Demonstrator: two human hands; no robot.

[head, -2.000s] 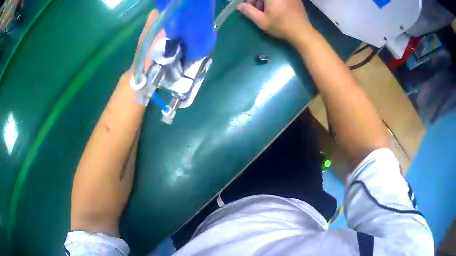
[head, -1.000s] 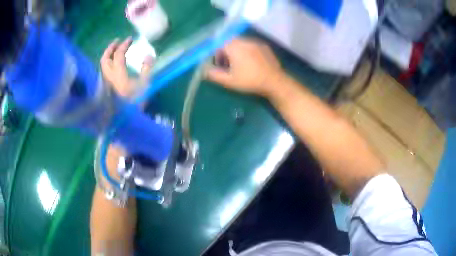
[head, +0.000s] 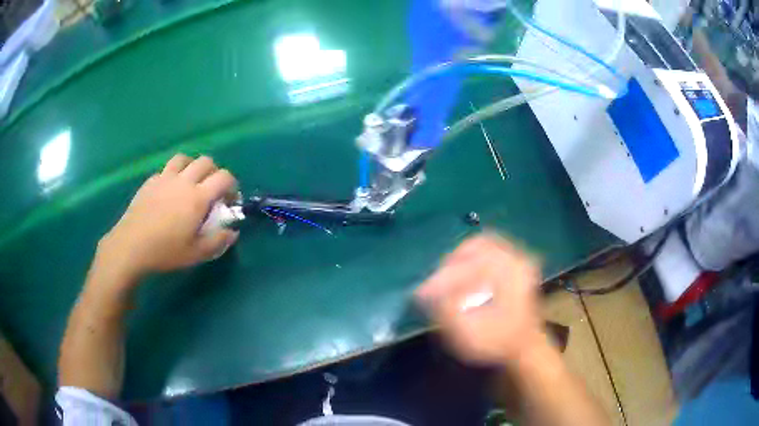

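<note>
My left hand [head: 176,218] is closed round the white barrel [head: 221,216] of an appliance at the left. Its slim black handle [head: 312,207] points right over the green belt, with thin blue and red wires beside it. The metal nose [head: 389,166] of the blue screwdriver [head: 437,79] is at the handle's right end; I cannot tell whether they touch. My right hand [head: 487,299] is blurred near the belt's front edge, fingers curled; whether it holds something is unclear. A small dark part [head: 473,218] lies on the belt above it.
A grey-white screw feeder [head: 599,125] with a blue label stands at the right, with clear and blue hoses running to the screwdriver. A thin pale rod [head: 493,151] lies on the green belt [head: 275,316]. A tan carton [head: 624,333] is below the belt's edge.
The view has shifted. My left hand now holds the appliance low on the belt, with its handle at the screwdriver's nose. My right hand has moved nearer the belt's front edge.
</note>
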